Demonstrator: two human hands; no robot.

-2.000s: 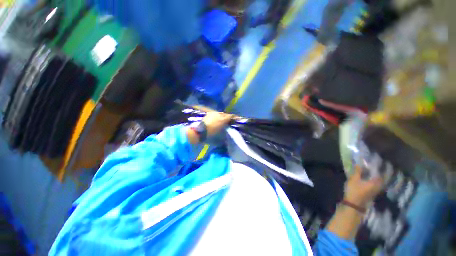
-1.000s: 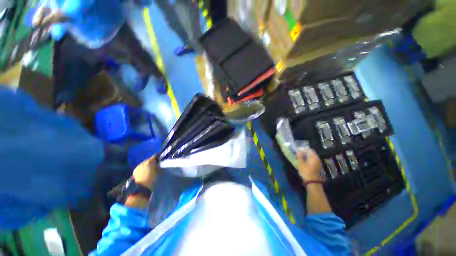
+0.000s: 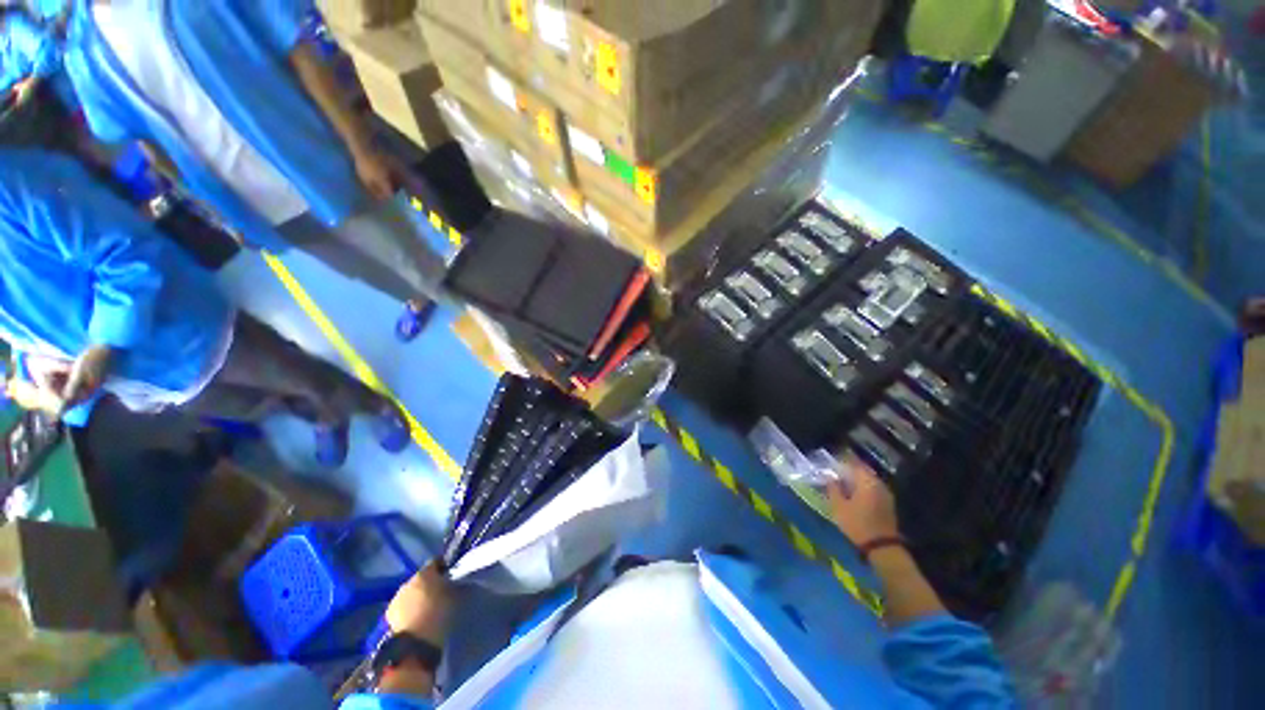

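Observation:
My left hand [image 3: 420,605], with a dark watch on the wrist, grips a fan of black blister trays [image 3: 520,451] at their lower end. A whitish limp sheet [image 3: 576,524] hangs against the near side of the trays, in the same hand. My right hand [image 3: 863,506], with a reddish bracelet, holds a small clear plastic bag [image 3: 794,456] by its near end. The right hand is in front of the black foam trays with silvery parts; whether it touches them is not visible.
Black foam trays [image 3: 777,364] stand on a black pallet [image 3: 1034,402] at the right. Flat dark trays [image 3: 544,278] with red edges lie on a carton. Stacked cartons [image 3: 694,83] rise behind. A blue stool [image 3: 285,590] stands at the left. Two people in blue smocks are at the upper left.
The view has swung from the benches to the stacked cartons and pallet. My left hand still holds the fanned trays and sheet, my right hand the clear bag. More of the people at the left shows.

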